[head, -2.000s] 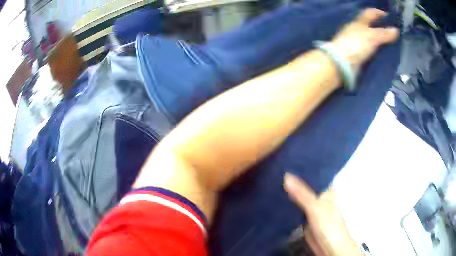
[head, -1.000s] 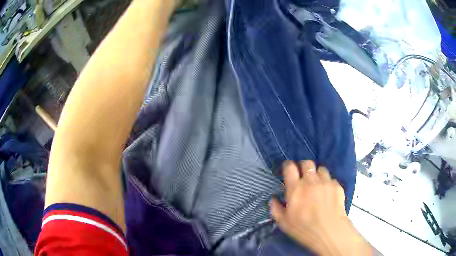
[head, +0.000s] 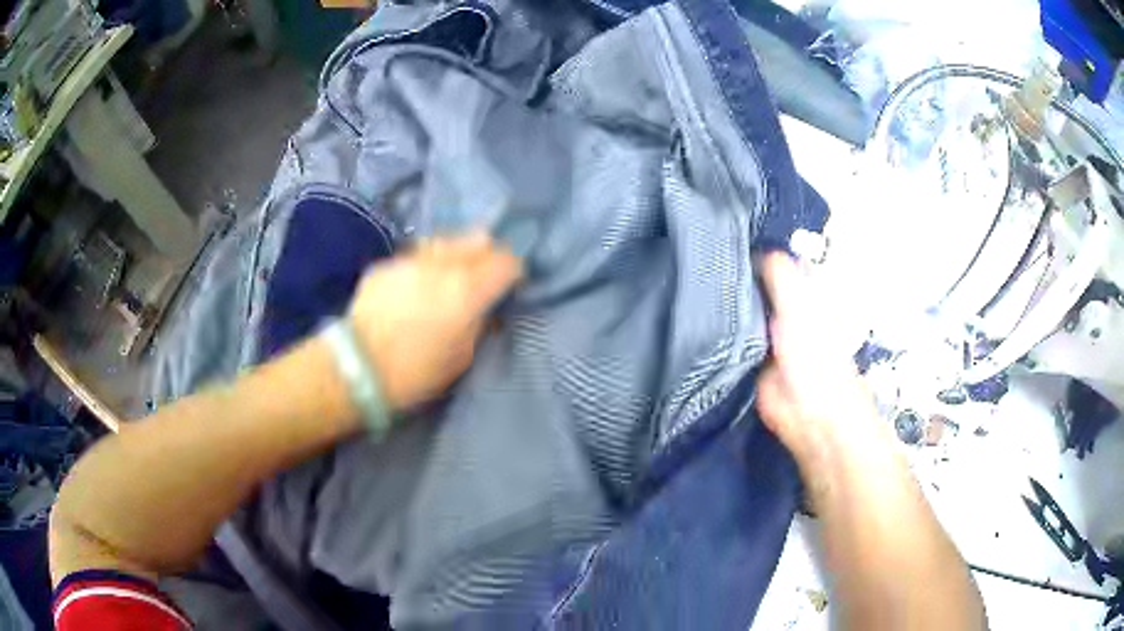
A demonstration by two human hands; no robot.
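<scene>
The denim jacket [head: 592, 247] lies in front of me with its grey-blue striped wrong side up and dark blue bands at its right and lower edges. My left hand [head: 438, 302] is closed on the grey cloth near the middle, slightly blurred. My right hand [head: 795, 358] is at the jacket's right edge, with the cloth edge between its fingers and thumb. The dark navy pocket bag [head: 323, 265] shows left of my left hand. A second dark rounded opening [head: 425, 43] shows at the top.
The white sewing machine [head: 974, 234] stands at the right, overexposed. Open black snips [head: 1055, 518] lie on the white table at the lower right, with a dark tangle [head: 1085, 417] above them. Another table edge [head: 74, 105] is at the upper left, above the floor.
The jacket is spread with more grey inside showing. My left hand has come down from the top onto the middle cloth. My right hand has moved up to the right edge.
</scene>
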